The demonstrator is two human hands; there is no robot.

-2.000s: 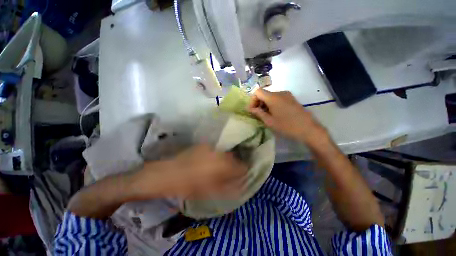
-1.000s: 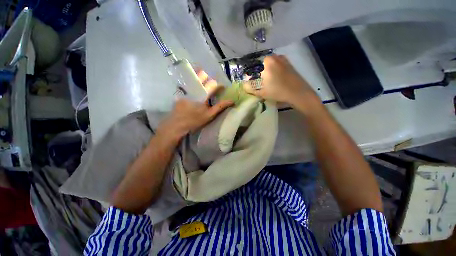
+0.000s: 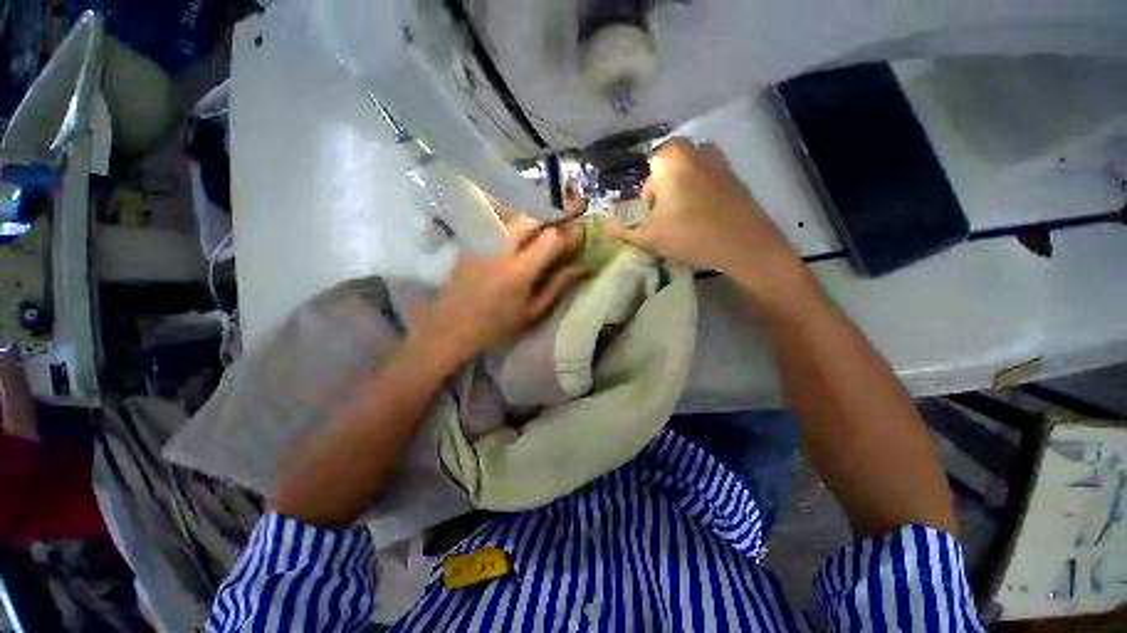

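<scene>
The taupe garment piece (image 3: pixel 297 371) lies over the table edge and my lap, its pale green side (image 3: pixel 581 451) curled up in a loop. Its yellowish-green edge lies at the presser foot and needle (image 3: pixel 556 179) under the sewing machine arm (image 3: pixel 791 31). My left hand (image 3: pixel 501 291) is on the cloth just left of the needle, fingers bent, slightly blurred. My right hand (image 3: pixel 698 210) pinches the cloth edge just right of the needle, beside the ribbed cream knob; its fingertips are partly hidden.
A black smartphone (image 3: pixel 871 167) lies on the white table (image 3: pixel 321 173) right of the needle. The lamp on its gooseneck (image 3: pixel 402 124) is left of the needle. A stool with a pale marked top (image 3: pixel 1069 519) stands at the right. Taupe cloth heaps (image 3: pixel 161 482) hang at the left.
My left hand has come from over the lap cloth up to the needle area. My right hand has moved up slightly beside the knob. The cloth loop has opened out.
</scene>
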